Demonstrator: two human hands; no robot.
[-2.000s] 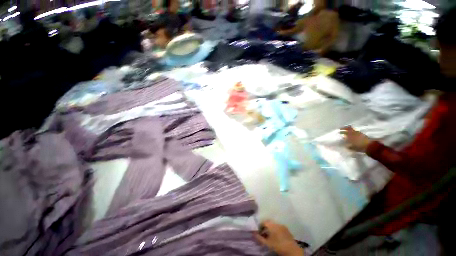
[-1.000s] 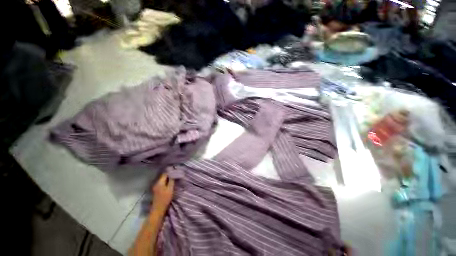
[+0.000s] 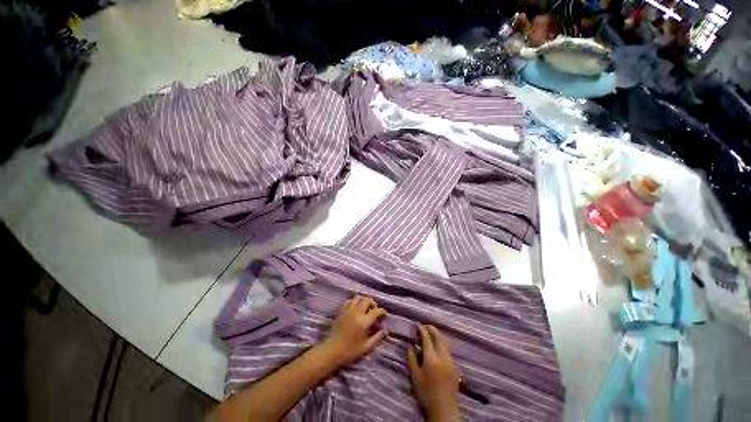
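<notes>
A purple striped shirt (image 3: 502, 330) lies spread on the white table nearest me, its collar (image 3: 255, 325) at the left and its front placket running to the right. My left hand (image 3: 356, 332) is on the placket near the collar, its fingers bent onto the cloth. My right hand (image 3: 434, 371) is just to its right, fingertips pinching the placket edge. A small dark spot shows at its fingers, too unclear to name. A thin dark item (image 3: 473, 396) lies on the shirt beside my right wrist.
A crumpled striped shirt pile (image 3: 230, 152) lies at the left, with flatter striped shirts (image 3: 412, 202) behind. At the right are clear plastic strips (image 3: 564, 239), a bottle with red-pink contents (image 3: 622, 206) and light blue strips (image 3: 659, 330). Dark garments (image 3: 329, 29) lie at the back.
The view has swung left and down to the near shirt. My left hand has moved from the collar end to the placket. My right hand has moved in from the shirt's right end beside it.
</notes>
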